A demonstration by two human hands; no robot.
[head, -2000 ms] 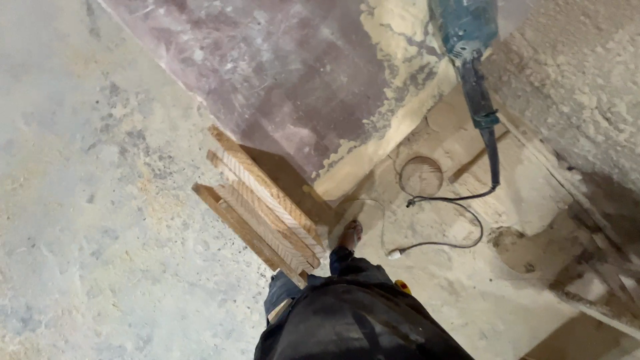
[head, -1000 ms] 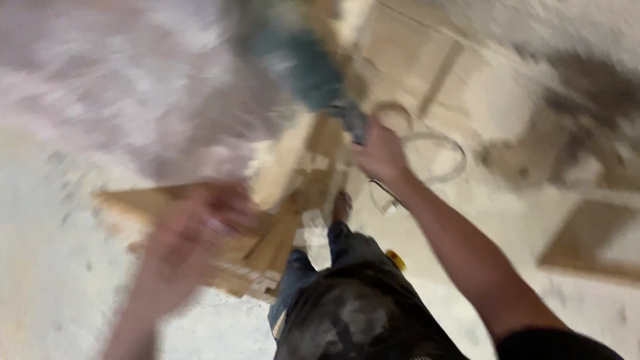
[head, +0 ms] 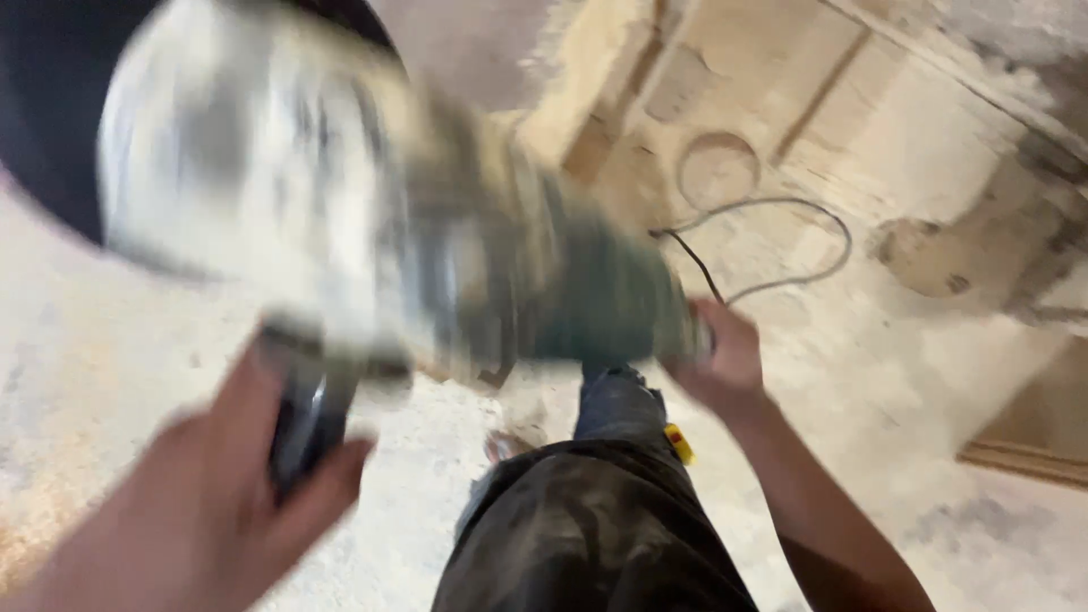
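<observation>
A large angle grinder [head: 459, 229] with a teal body and a pale metal guard is raised across the upper left, blurred by motion. My left hand [head: 221, 467] grips its black side handle [head: 310, 416] at the lower left. Around the rear handle of the grinder, right of centre, my right hand [head: 722, 353] is closed. A dark disc [head: 51, 110] shows beyond the guard at the top left corner. The power cord [head: 837, 246] loops over the floor just above my right hand.
Dusty boards and sheets [head: 816, 102] lie at the upper right, with a brown panel [head: 1037, 416] at the right edge. A stained, dusty patch [head: 943, 255] is near them. A yellow item [head: 679, 444] is beside my trouser leg.
The grinder lay at the top right two seconds ago. One second ago my right hand held its rear handle; now it is raised nearer the camera and my left hand grips the side handle.
</observation>
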